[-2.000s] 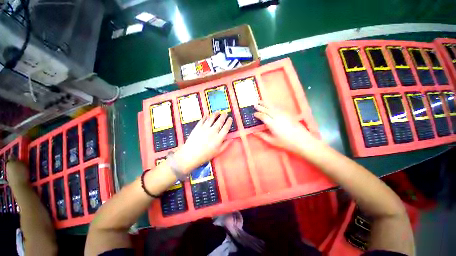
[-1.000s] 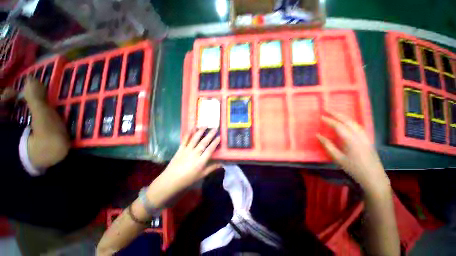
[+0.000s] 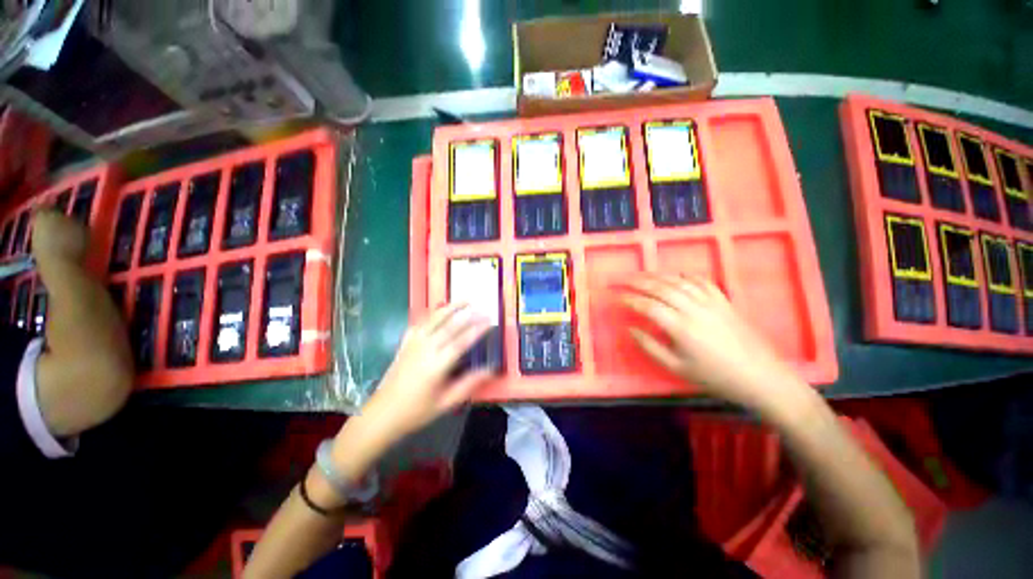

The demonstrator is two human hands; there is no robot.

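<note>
A red foam tray [image 3: 810,368] lies in front of me. Its back row holds several keypad phones [image 3: 538,181] with lit white screens; the back right pocket is empty. In the front row, a phone [image 3: 481,283] with a white screen is at the left, and beside it is a phone [image 3: 546,311] with a bluish screen. My left hand [image 3: 447,351] rests with fingers spread on the keypad of the front left phone, partly covering it. My right hand [image 3: 680,328] is blurred, open and empty over the empty front pockets.
A brown carton [image 3: 617,104] holding small blocks stands behind the tray. A tray of black backs [image 3: 323,243] lies left, a tray of yellow-framed phones [image 3: 867,260] right. Another person's arm [image 3: 79,328] is at the left. Grey equipment [image 3: 215,85] stands back left.
The camera view has shifted. My right hand has moved left across the front pockets. My left hand has moved from the back row to the front left phone, whose screen has turned white.
</note>
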